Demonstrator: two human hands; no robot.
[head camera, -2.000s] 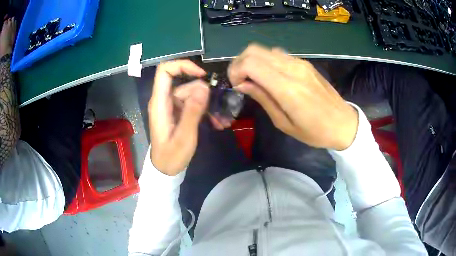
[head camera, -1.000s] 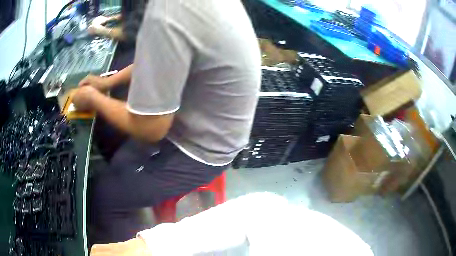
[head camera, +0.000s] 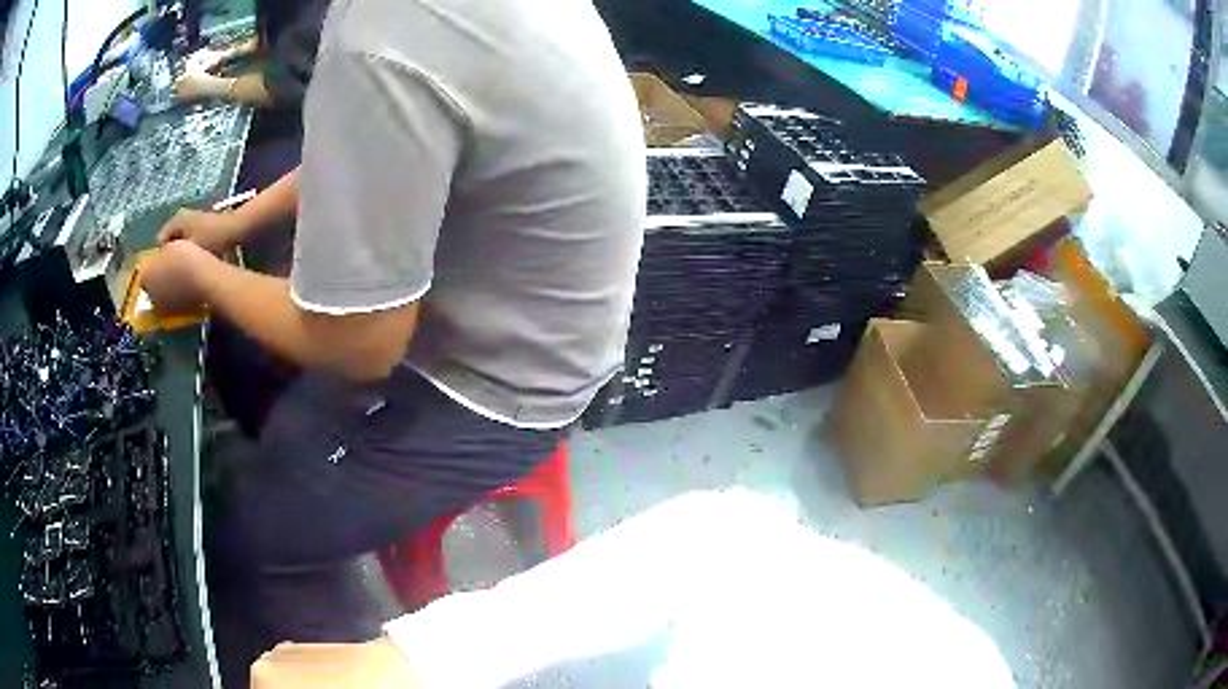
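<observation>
My right hand (head camera: 334, 665) shows only as a patch of wrist and back of hand at the bottom edge, below a white sleeve (head camera: 539, 606). Its fingers are cut off, so I cannot tell whether it holds anything. My left hand is out of the picture. A black parts tray (head camera: 142, 538) lies on the green-topped bench (head camera: 183, 390) at the left. Modules with pale outlines sit in or on it, and a tangle of dark parts with shiny spots (head camera: 67, 384) lies beyond.
A seated person (head camera: 498, 202) on a red stool (head camera: 505, 518) holds something orange-yellow (head camera: 162, 318) at the bench. Behind stand stacked black trays (head camera: 714, 289), open cardboard boxes (head camera: 896, 438) and a table with blue bins (head camera: 983, 74). Another person's arm (head camera: 222, 88) shows at top left.
The view has swung right from my lap and both hands to the neighbouring person and floor. My left hand has left the picture; only part of my right remains.
</observation>
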